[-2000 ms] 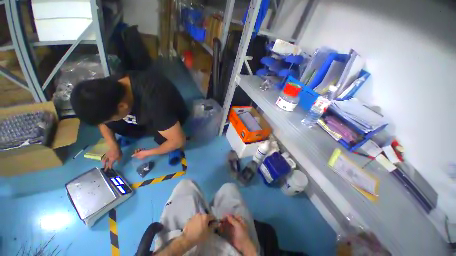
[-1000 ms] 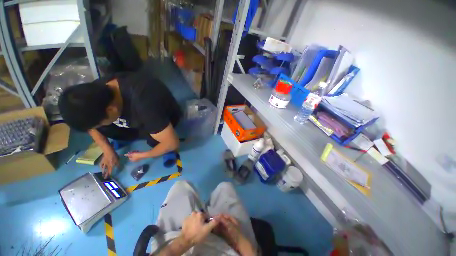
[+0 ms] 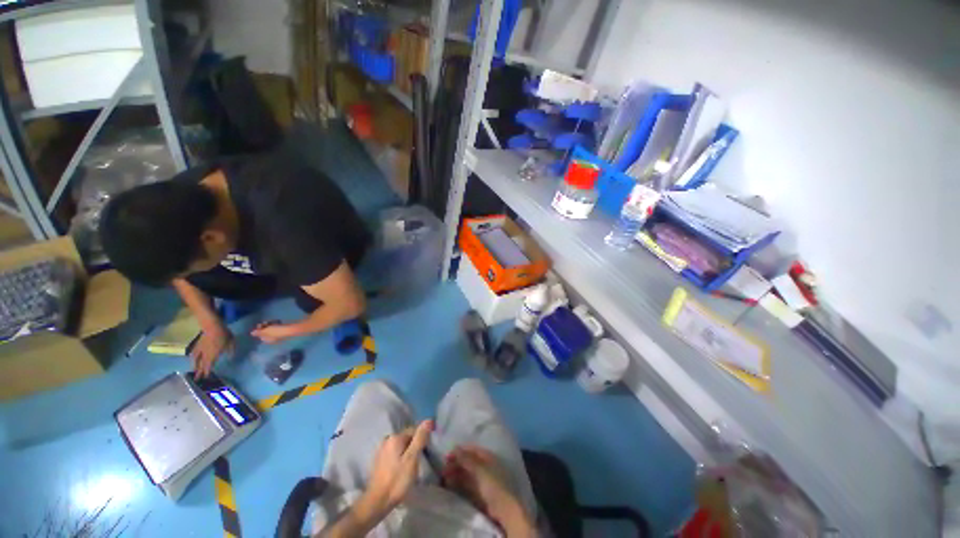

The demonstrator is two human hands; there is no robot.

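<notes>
My left hand [image 3: 396, 464] and my right hand [image 3: 476, 475] rest over my lap, close together but apart. Their fingers are curled, and a small dark thing may lie between them, too blurred to tell. In front to the left, a digital scale [image 3: 174, 426] lies on the blue floor with its displays lit. Small dark parts are scattered on its bright plate. A crouching person's hand [image 3: 213, 347] is at the scale's back edge. A clear bag with dark contents [image 3: 282, 366] lies on the floor beside it.
An open carton [image 3: 63, 357] and a yellow pad [image 3: 177, 332] are at the left. A grey metal shelf [image 3: 632, 284] runs along the right, with a form on yellow backing [image 3: 716, 338], a red-lidded jar [image 3: 576, 191], a bottle [image 3: 632, 218] and blue trays. An orange-and-white box [image 3: 503, 255] stands below.
My hands have moved slightly apart, and my left fingers now point up and forward. The view has shifted a little. The other person's hand stays at the scale.
</notes>
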